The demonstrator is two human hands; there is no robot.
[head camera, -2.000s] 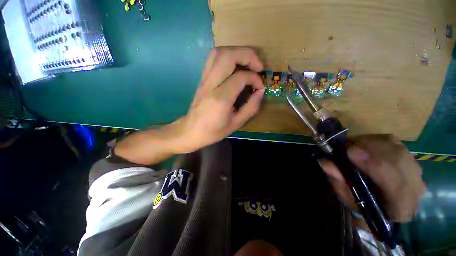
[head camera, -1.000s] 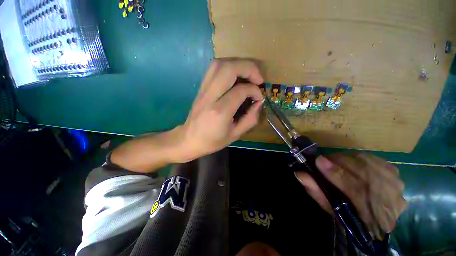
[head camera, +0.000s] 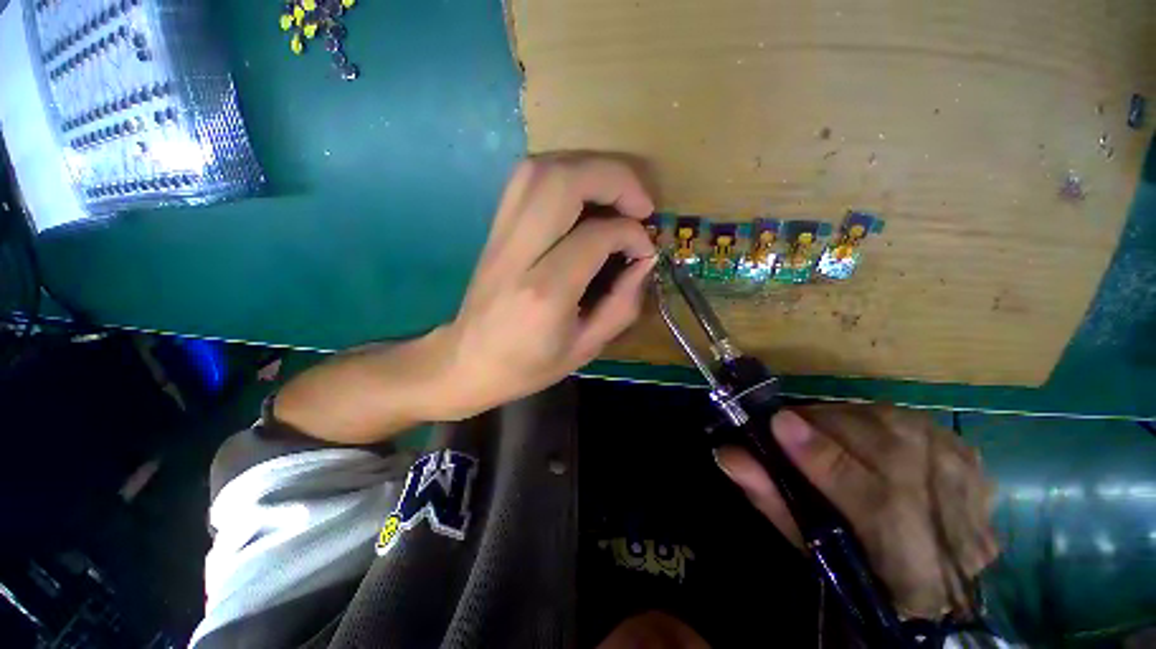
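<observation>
A PCB strip (head camera: pixel 796 260) with several yellow-and-black components lies across the cardboard mat (head camera: pixel 811 114). My left hand (head camera: pixel 539 285) pinches the strip's left end between thumb and forefinger; the fingertips hide that end and whatever small part is there. My right hand (head camera: pixel 875 488) grips the black handle of the soldering iron (head camera: pixel 792 488). The iron's metal tip and the thin curved tube beside it touch or nearly touch the strip's left end, at my left fingertips. Solder wire cannot be made out.
A clear component tray (head camera: pixel 121 108) with rows of dark dots lies far left on the green bench top (head camera: pixel 368 216). A loose pile of yellow components (head camera: pixel 311 19) is at the top left. Solder specks dot the mat's right side.
The iron has moved left from the middle of the strip to its left end. My left hand still pinches that end. The view has shifted slightly.
</observation>
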